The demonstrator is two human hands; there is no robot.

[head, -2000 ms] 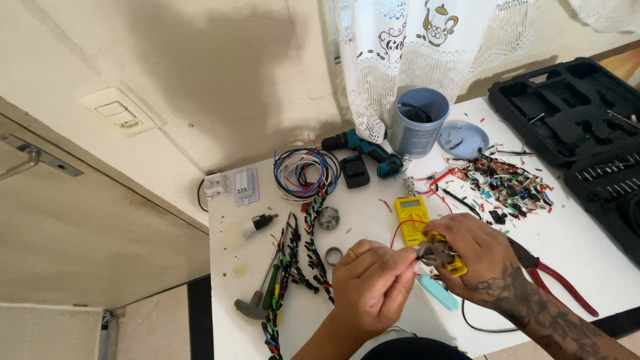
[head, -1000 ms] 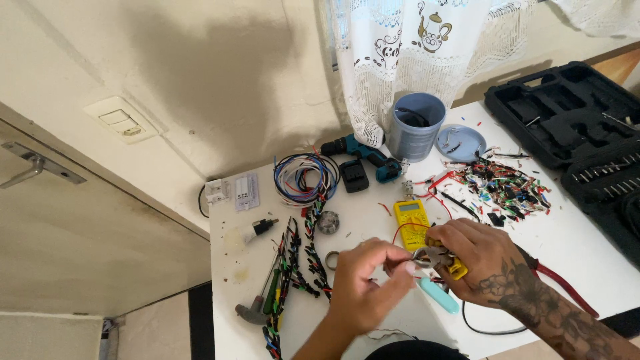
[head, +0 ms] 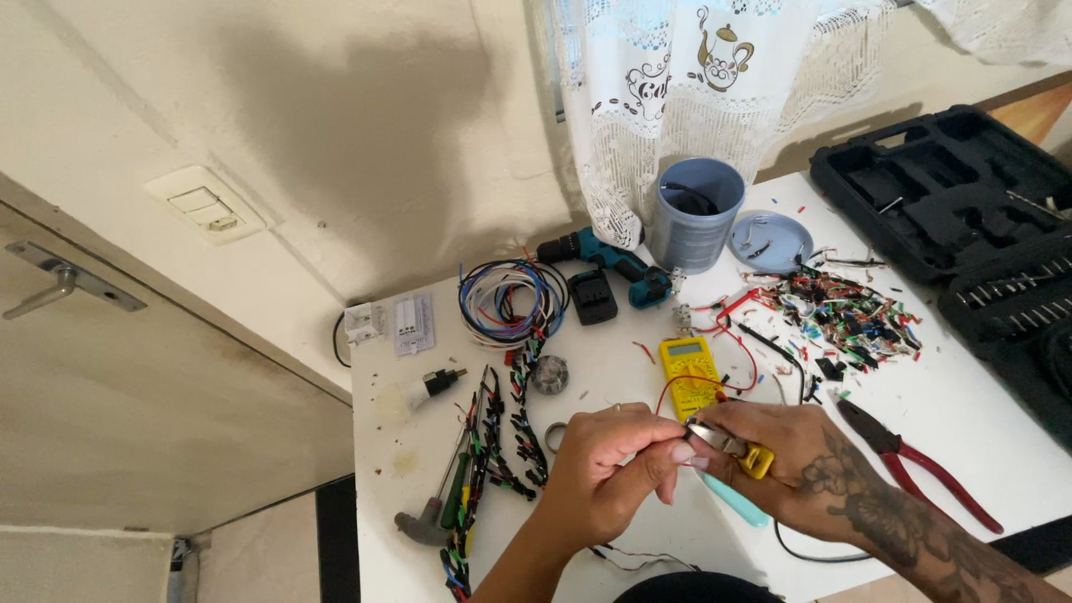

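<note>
My left hand (head: 615,473) pinches a small dark piece, seemingly a wire end, between thumb and fingertips. Around the yellow handles of small metal cutting pliers (head: 718,437) my right hand (head: 779,452) is closed, and the jaws meet the piece at my left fingertips. Just behind the hands lies a yellow multimeter (head: 691,373) with a red lead. Beneath my right hand a turquoise handle (head: 737,501) shows in part. Bundles of wires with black taped ends (head: 519,410) lie left of my left hand. Most of the held piece is hidden by my fingers.
Red-handled pliers (head: 913,465) lie at the right. Behind are a pile of wire scraps (head: 846,318), a blue canister (head: 697,218), its lid (head: 770,241), a teal cordless drill (head: 615,260), a battery (head: 592,297) and coiled wires (head: 511,301). An open black tool case (head: 913,193) borders the right side.
The left fingers, a little apart from the plier jaws one second ago, now meet them. The pliers remain in my right hand.
</note>
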